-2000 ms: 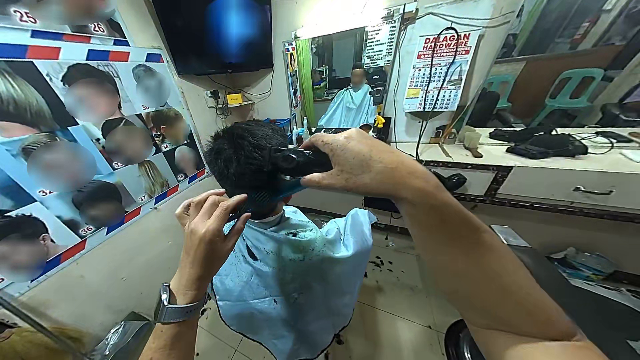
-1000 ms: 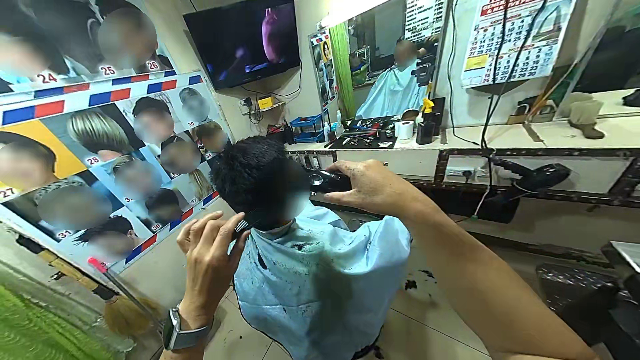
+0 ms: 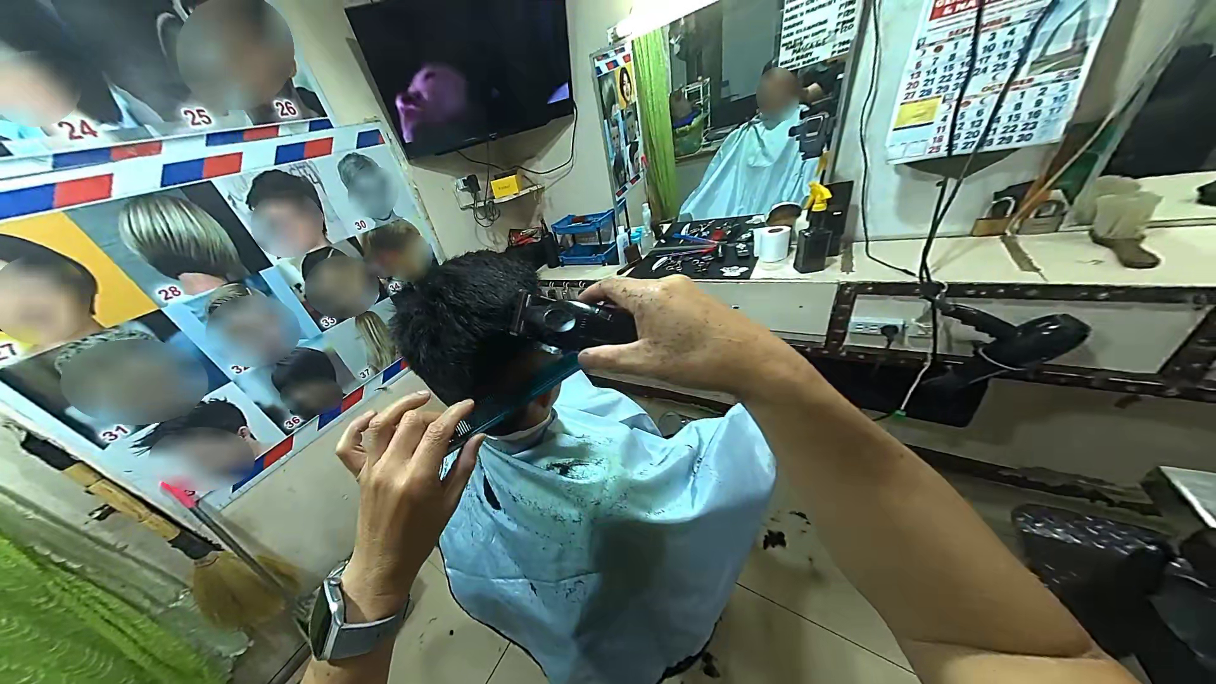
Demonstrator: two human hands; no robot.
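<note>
A seated person's dark hair (image 3: 461, 318) is at the centre, above a light blue barber's cape (image 3: 608, 532) strewn with cut hair. My left hand (image 3: 408, 465) pinches one end of a dark teal comb (image 3: 518, 399), which lies slanted across the back of the head near the neck. My right hand (image 3: 679, 332) grips a black hair clipper (image 3: 575, 323), its blade end against the side of the hair. The comb's far end reaches under my right hand's fingers; whether they touch it cannot be told.
Beyond stands a counter (image 3: 798, 285) with tools, a tissue roll (image 3: 771, 243) and a spray bottle (image 3: 814, 233). A black hair dryer (image 3: 1035, 344) hangs at its front, beside dangling cables. A mirror (image 3: 722, 104) and television (image 3: 465, 71) are on the wall. A broom (image 3: 233, 584) leans lower left.
The view has swung right and tilted. The comb, hidden or blurred one second ago, now shows plainly between my hands at the back of the head. The clipper stays in my right hand.
</note>
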